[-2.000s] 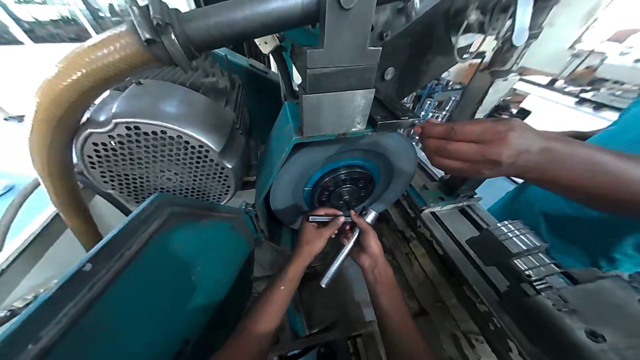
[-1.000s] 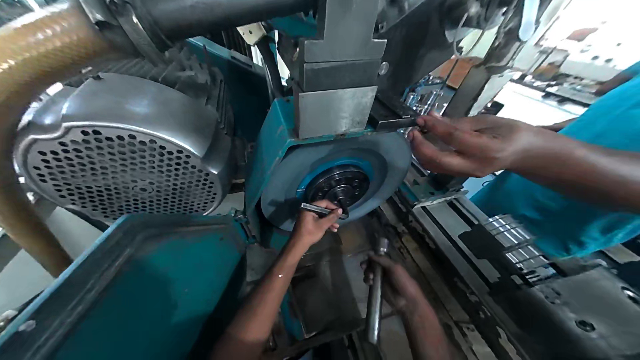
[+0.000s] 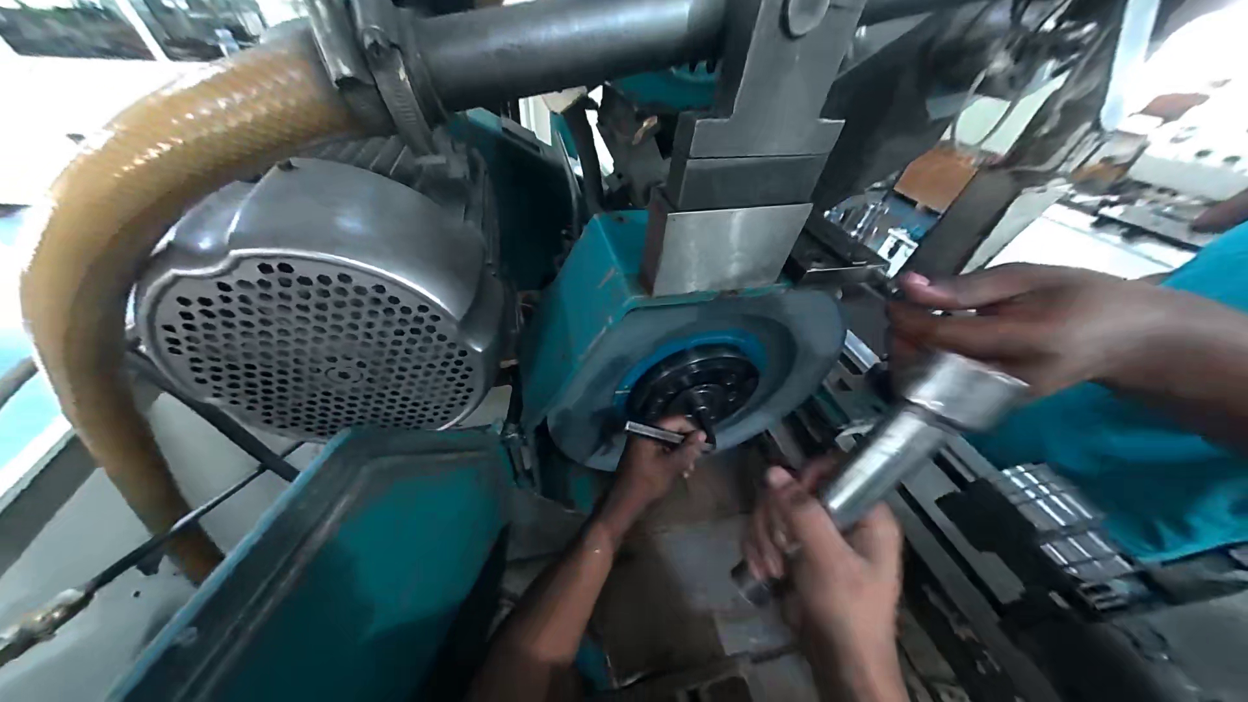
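My left hand (image 3: 658,463) grips a short metal bar (image 3: 653,432) at the lower edge of the black hub flange (image 3: 694,385). The flange sits in the middle of a grey grinding wheel (image 3: 799,351) inside a teal guard. My right hand (image 3: 829,546) is closed around the handle of a metal mallet or similar cylindrical-headed tool (image 3: 882,463). Its head points up and to the right, in front of the wrist side of a co-worker's hand. The fingertips of my left hand hide part of the hub.
A co-worker's hand (image 3: 1024,322) holds a small part at the wheel's right. A perforated motor cover (image 3: 322,351) and a thick yellowish hose (image 3: 73,292) stand left. A teal cover (image 3: 390,546) is lower left; machine rails and a ribbed metal block (image 3: 1063,517) lie right.
My right hand with the tool was beside my left hand at the hub, dropped down and right, then rose with the head tilted up. My left hand stays at the hub.
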